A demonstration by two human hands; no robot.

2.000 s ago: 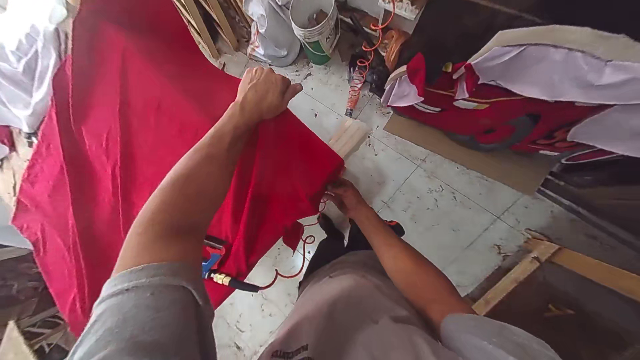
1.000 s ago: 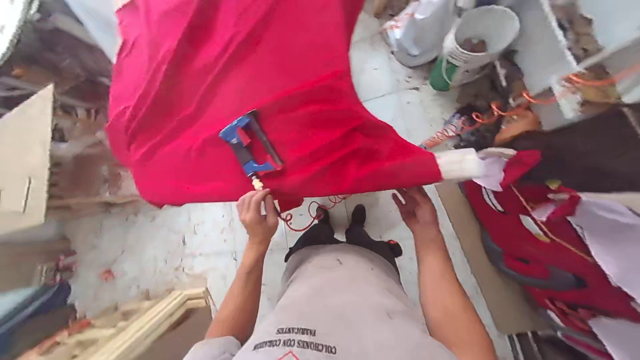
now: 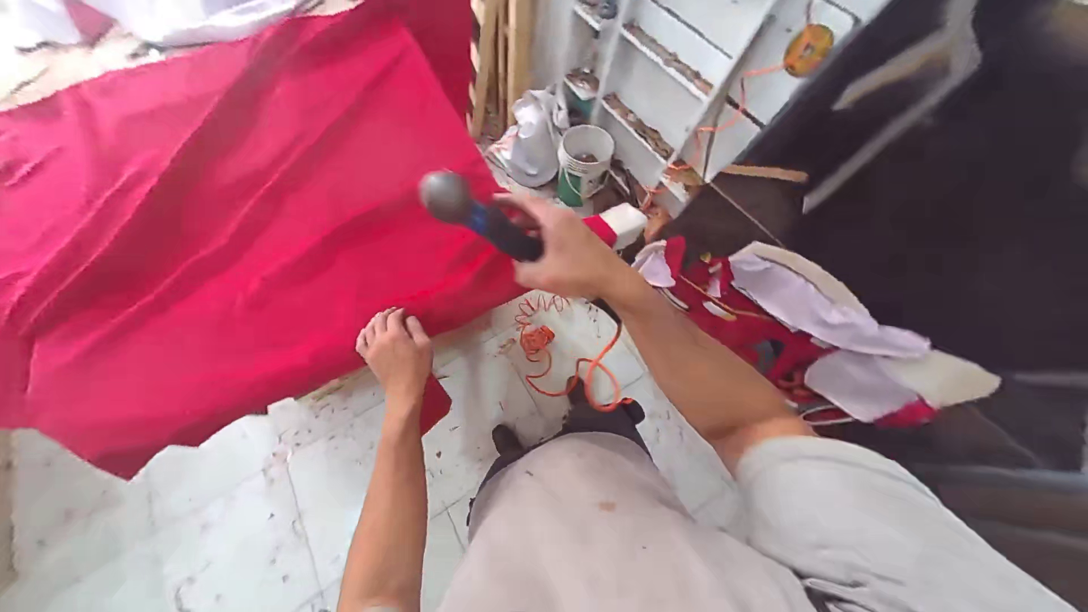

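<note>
Red fabric (image 3: pixel 255 212) spreads over a large piece in front of me, its ragged lower edge hanging at the left. My right hand (image 3: pixel 565 246) is closed around the handle of a pneumatic staple gun (image 3: pixel 484 219), raised above the fabric near its right end. An orange coiled air hose (image 3: pixel 608 365) hangs below that hand. With curled fingers, my left hand (image 3: pixel 397 340) rests on the near edge of the fabric; whether it pinches the cloth is hard to see. A pale, light-coloured end (image 3: pixel 627 225) sticks out of the red cover beyond my right hand.
A white bucket (image 3: pixel 586 157) stands on the floor beside a white bag (image 3: pixel 533 140). Behind are white shelves (image 3: pixel 671 76) with scraps. Red and white padded pieces (image 3: pixel 816 331) lie at the right, near a large dark surface (image 3: pixel 943 255). Light floor tiles (image 3: pixel 221 510) show scattered debris.
The staple gun, lying on the red fabric one second ago, is now lifted in my right hand. My left hand has moved from beside the tool to the fabric's near edge. The view has shifted.
</note>
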